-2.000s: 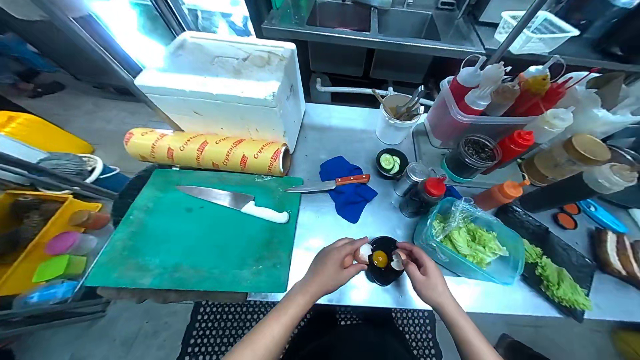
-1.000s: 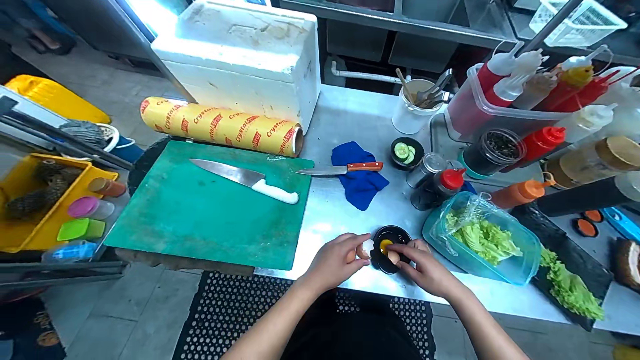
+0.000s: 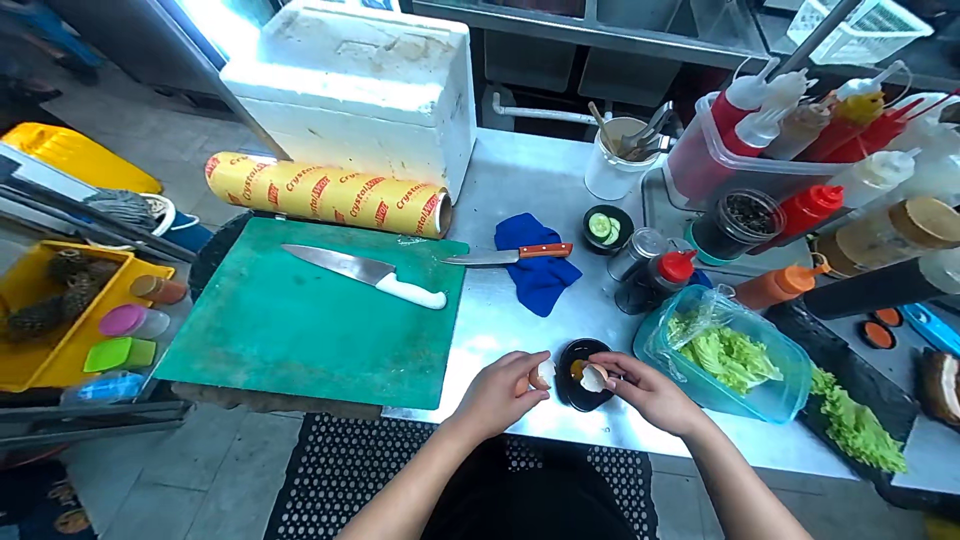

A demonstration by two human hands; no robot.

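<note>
My left hand (image 3: 504, 390) holds half of a cracked eggshell (image 3: 543, 373) at the left rim of a small black bowl (image 3: 586, 397). Between the fingers of my right hand (image 3: 646, 388) is the other eggshell half (image 3: 593, 377), its white inside showing, over the bowl's right part. An egg yolk (image 3: 577, 369) shows in the bowl, partly hidden by that shell. Behind the hands, a knife with a wooden handle (image 3: 545, 250) lies across a blue cloth (image 3: 537, 289), and a small black bowl of cucumber slices (image 3: 608, 229) stands near it.
A green cutting board (image 3: 315, 330) with a white-handled chef's knife (image 3: 411, 291) lies at left, below a roll of cling film (image 3: 322, 193) and a foam box (image 3: 360, 97). At right are a teal container of lettuce (image 3: 780, 375), a soy-dark bottle (image 3: 651, 285) and a tub of squeeze bottles (image 3: 750, 161).
The shell halves were held over the bowl at both sides two seconds ago, then closer together. Now my left hand's half is off the bowl's left edge. The view has shifted somewhat.
</note>
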